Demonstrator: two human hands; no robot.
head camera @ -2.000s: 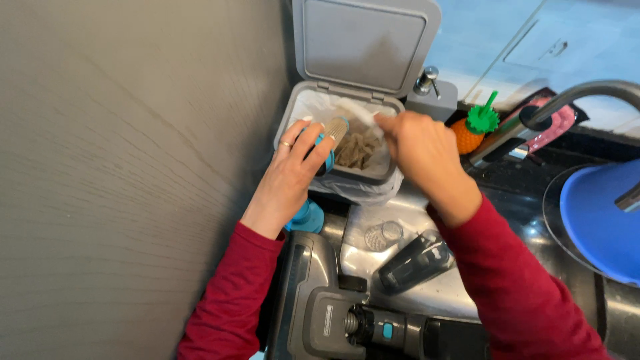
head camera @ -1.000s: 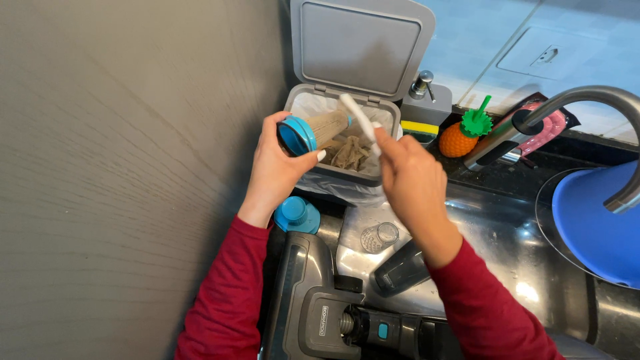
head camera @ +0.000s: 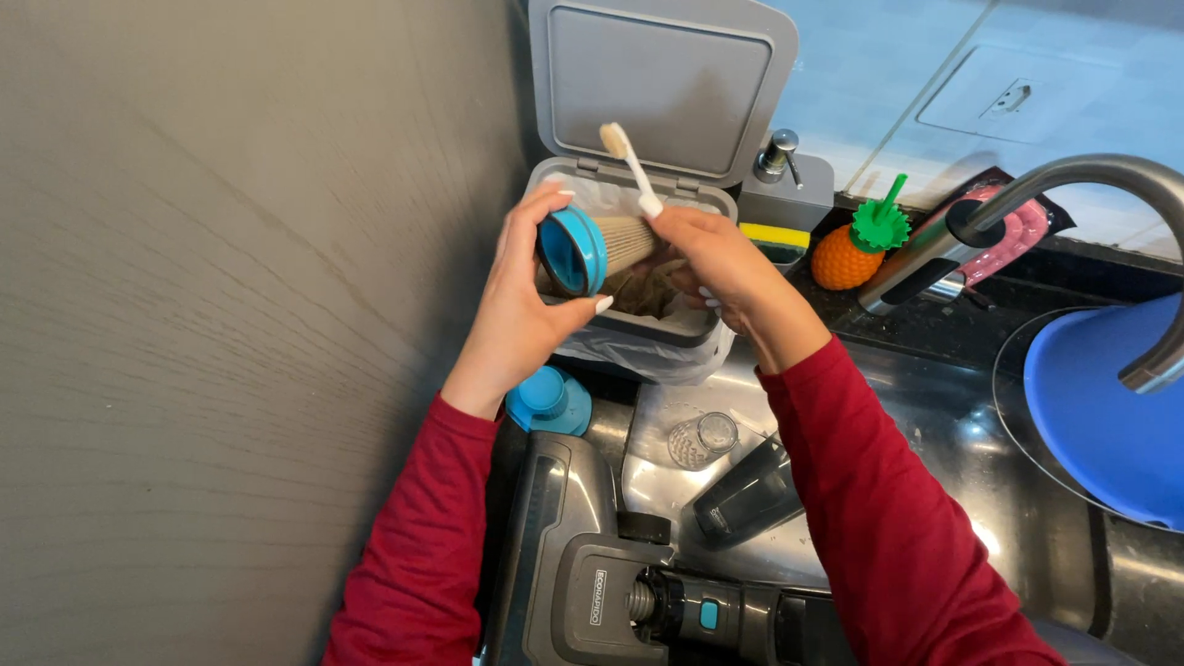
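My left hand (head camera: pixel 518 305) grips the blue rim of a pleated vacuum filter (head camera: pixel 624 242), which lies tilted over an open grey bin (head camera: pixel 680 330) with a white liner. A toothbrush (head camera: pixel 632 165) with a white handle is held in my right hand (head camera: pixel 726 273), its worn bristles pointing up and away from the filter. The fingers of my right hand are close to the filter's far end; whether they touch it is hidden. Greyish-brown dust or debris (head camera: pixel 647 291) shows inside the bin below the filter.
A vacuum cleaner (head camera: pixel 606 592), a blue plastic part (head camera: pixel 546 398), a glass (head camera: pixel 703 439) and a dark container (head camera: pixel 749 495) are near my forearms. At the right are a faucet (head camera: pixel 1082 176), a blue basin (head camera: pixel 1101 407), an orange pineapple-shaped brush (head camera: pixel 846 257) and a soap dispenser (head camera: pixel 780 157).
The toothbrush has swung from lying across the filter to pointing up, its head now over the bin lid. The filter's open blue end has turned more toward the camera since two seconds ago.
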